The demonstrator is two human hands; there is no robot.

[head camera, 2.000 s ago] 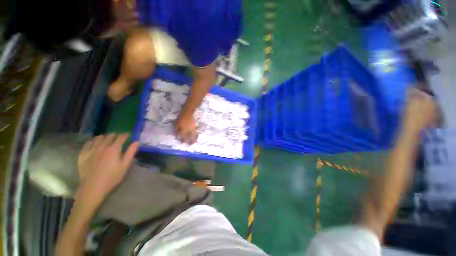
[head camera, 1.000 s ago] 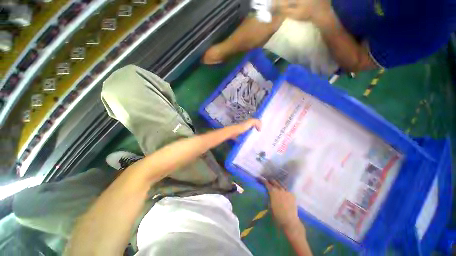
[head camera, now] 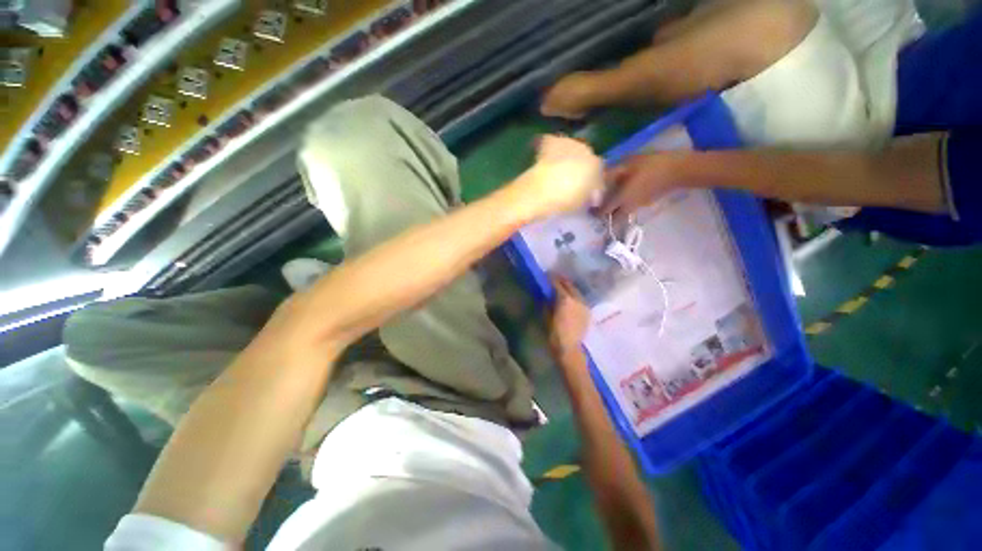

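Observation:
A blue tote (head camera: pixel 788 312) lies in front of me with a pale printed sheet (head camera: pixel 689 291) flat in its bottom. A small white adapter (head camera: pixel 622 255) with a thin white cable is over the sheet, just below another person's hand. My left hand (head camera: pixel 571 172) is blurred, with its fingers curled, at the tote's upper left edge beside that person's hand. Whether it holds anything is hidden. My right hand (head camera: pixel 571 321) grips the tote's near wall, its fingers over the rim.
A person in blue crouches at the upper right, one arm (head camera: pixel 808 178) reaching over the tote. Stacked blue totes (head camera: pixel 840 463) stand at the lower right. Rack shelves with sockets (head camera: pixel 194 82) are at the upper left. A bright light (head camera: pixel 54 296) glares at the left.
The tote has turned, and the filled tote beside it is out of sight. My left hand has left the rim and moved up. The other person's hand has come in, and the white adapter now shows.

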